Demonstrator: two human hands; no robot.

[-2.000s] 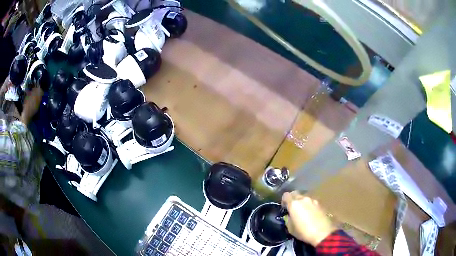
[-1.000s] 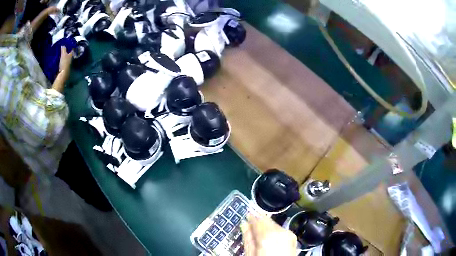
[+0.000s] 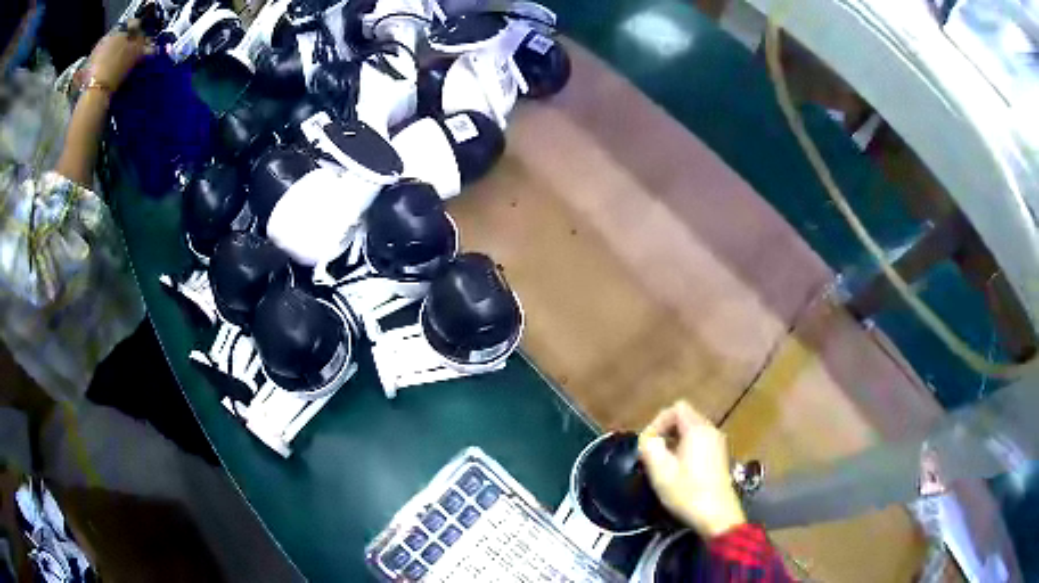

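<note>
My right hand (image 3: pixel 687 461), below a red checked cuff, is at the right edge of a black camera head (image 3: pixel 615 484) in a white housing. Its thumb and fingertips are pinched together; whether a small piece is between them cannot be told. Part of another black head shows below, partly behind the wrist. The clear tray (image 3: pixel 467 530), with dark squares in rows and a paler area, lies left of the hand at the bottom edge, partly cut off. My left hand is not in view.
Many white-and-black cameras (image 3: pixel 473 310) crowd the green bench at upper left. Another person's arm (image 3: pixel 86 131) reaches in at far left, beside dark blue material. Brown cardboard (image 3: pixel 615 245) covers the bench's middle. A grey post (image 3: pixel 855 461), a small shiny object (image 3: pixel 747 475) and a hanging hose (image 3: pixel 843 205) are at right.
My right hand has moved from the tray up and right to the camera head. The view has shifted slightly. The other person's arm has moved up.
</note>
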